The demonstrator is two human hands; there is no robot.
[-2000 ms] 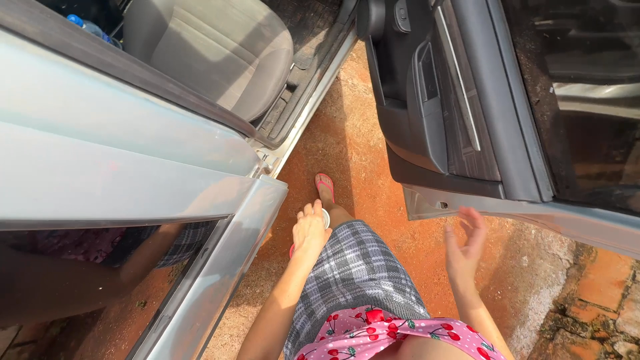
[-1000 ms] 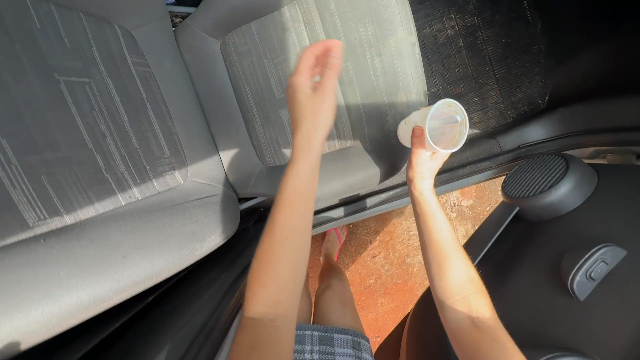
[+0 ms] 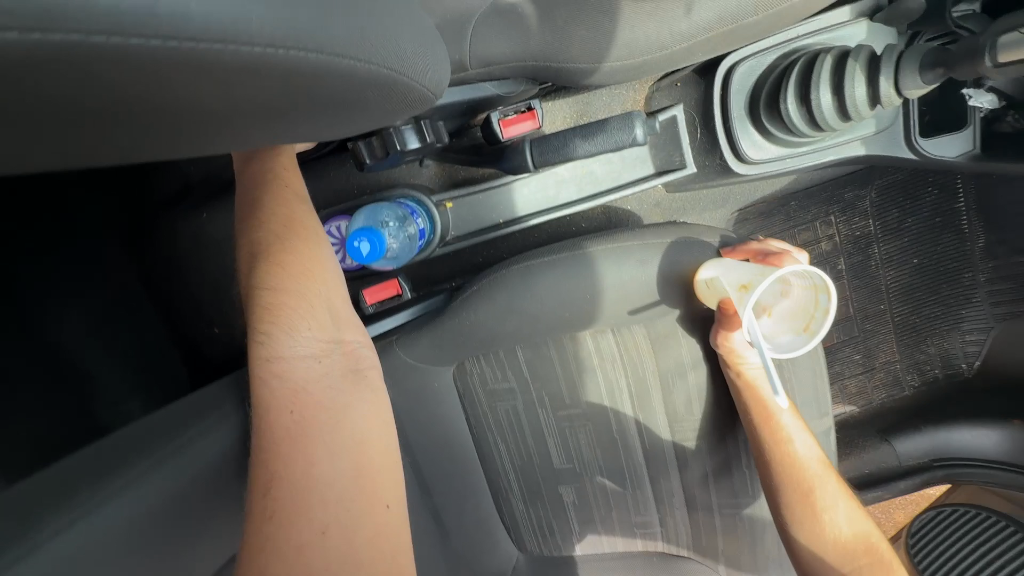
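On the right, my right hand [image 3: 740,320] grips a used translucent plastic cup [image 3: 800,310] above the front edge of the car seat [image 3: 608,448]. The cup lies tilted with its mouth to the right, and a white plastic spoon [image 3: 766,360] sticks out of it. My left arm reaches past the seat cushion, and its hand is almost wholly hidden behind the seat at the upper left; only a bit of it shows at the wrist [image 3: 300,147]. What it touches cannot be seen. Close to that forearm, a water bottle with a blue cap [image 3: 368,245] stands in the console's cup holder.
The handbrake lever [image 3: 592,140] and gear lever boot [image 3: 832,88] run along the centre console. Red seat belt buckles [image 3: 520,123] sit on both sides of it. A ribbed rubber floor mat [image 3: 904,288] lies at the right, above the door sill. The other seat [image 3: 200,80] fills the top left.
The view has moved from outside the car to deep over the seat. My left hand, raised above the seat a second ago, has gone behind the other seat. The cup remains in my right hand.
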